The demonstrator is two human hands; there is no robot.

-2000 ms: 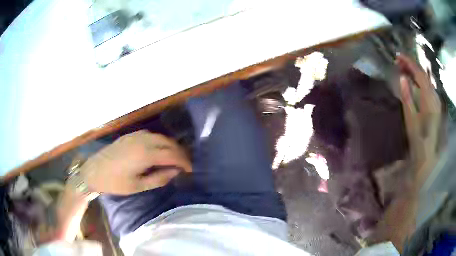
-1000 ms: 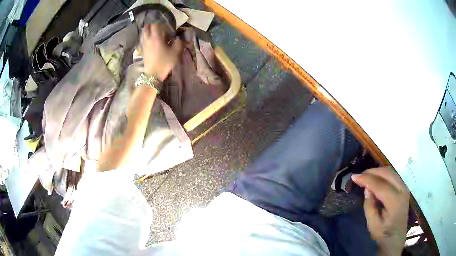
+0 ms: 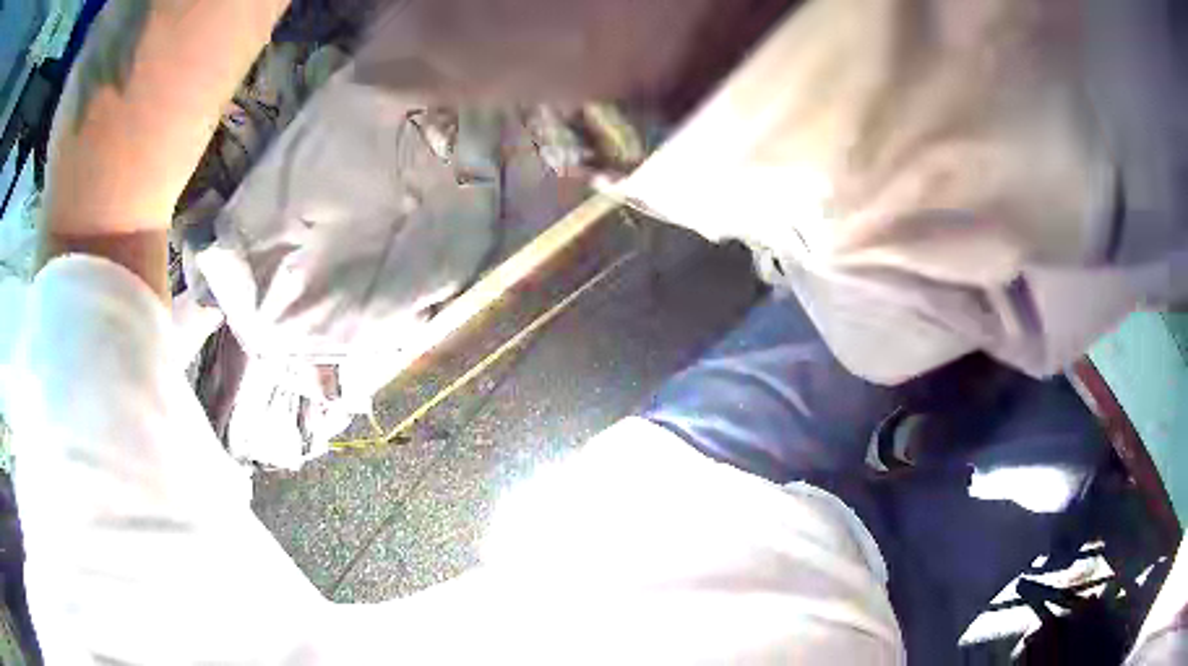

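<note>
A large taupe-grey garment piece (image 3: 912, 156) is lifted close to the camera and spreads across the top and upper right, partly blurred. My left forearm rises at the upper left in a white sleeve, and the left hand is beyond the top edge. My right hand is not visible; only a bit of white sleeve shows at the lower right edge. Whether either hand grips the lifted cloth cannot be seen. A pile of taupe-grey garment pieces (image 3: 352, 234) lies on the left, with pale folded edges hanging down.
A pale wooden bar (image 3: 502, 289) edges the pile, with a yellow line on the dark speckled floor (image 3: 443, 501) beside it. My dark-trousered lap is at lower centre right. The table edge (image 3: 1120, 429) shows at the right, partly covered by the lifted cloth.
The left hand has moved from the pile up out of the frame. A large piece of cloth now hangs across the upper right. The right hand, seen before near the table edge, is no longer visible.
</note>
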